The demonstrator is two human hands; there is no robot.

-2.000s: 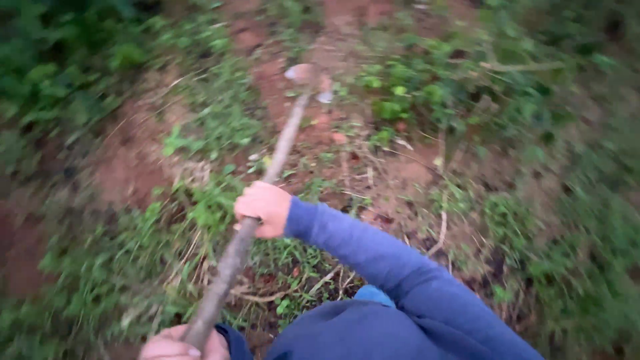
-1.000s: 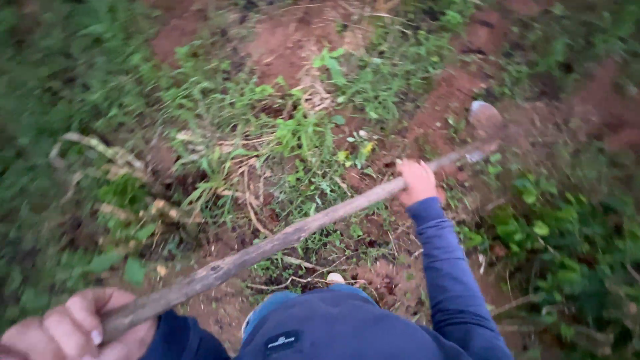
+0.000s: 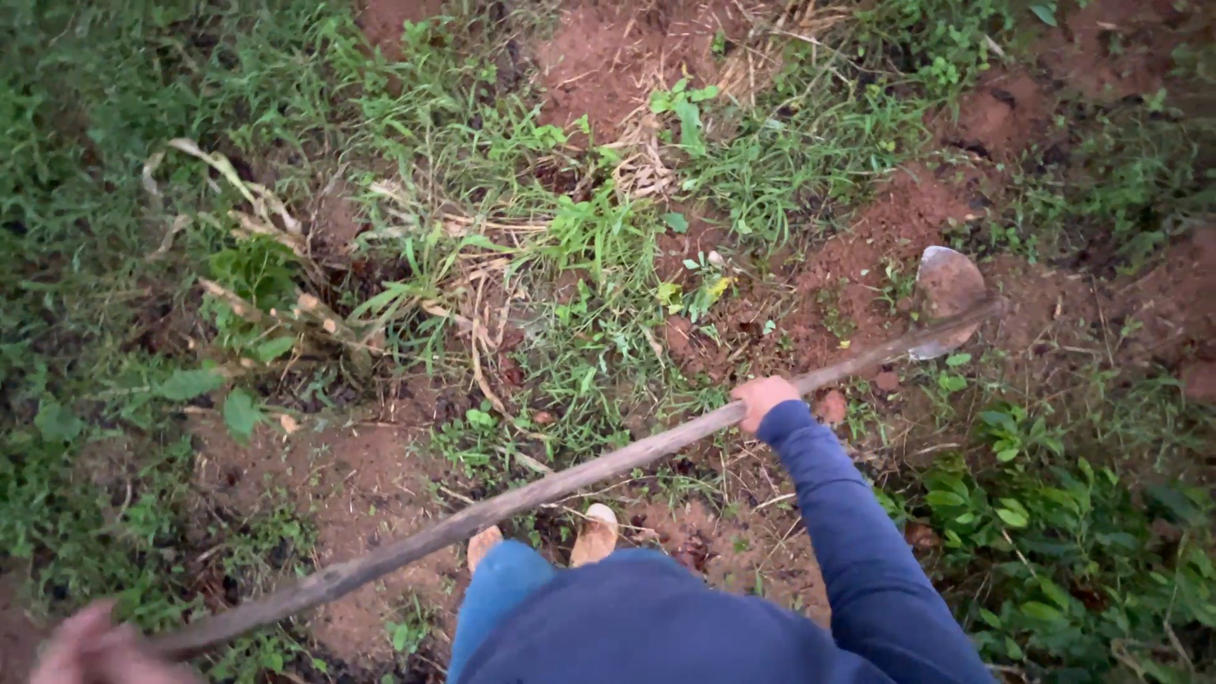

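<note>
A hoe with a long wooden handle (image 3: pixel 570 480) lies diagonally across my view, from the lower left up to the right. Its soil-stained metal blade (image 3: pixel 950 294) is over reddish soil at the right. My right hand (image 3: pixel 763 403) is closed round the handle, a short way from the blade. At the lower left, my left hand (image 3: pixel 104 651) is blurred and at the handle's other end; its fingers look partly raised, and whether they grip the wood is unclear.
Grass (image 3: pixel 598 228) and weeds grow over reddish soil (image 3: pixel 608 66). Cut woody stubs (image 3: pixel 323 318) and dry stalks stand at the left. A leafy bush (image 3: pixel 1073 532) is at the lower right. My soil-covered shoes (image 3: pixel 596 535) are below the handle.
Two seconds ago the hoe pointed away ahead of me; its blade then swung to the right, where it remains. Since one second ago, my left hand's fingers have loosened or lifted somewhat.
</note>
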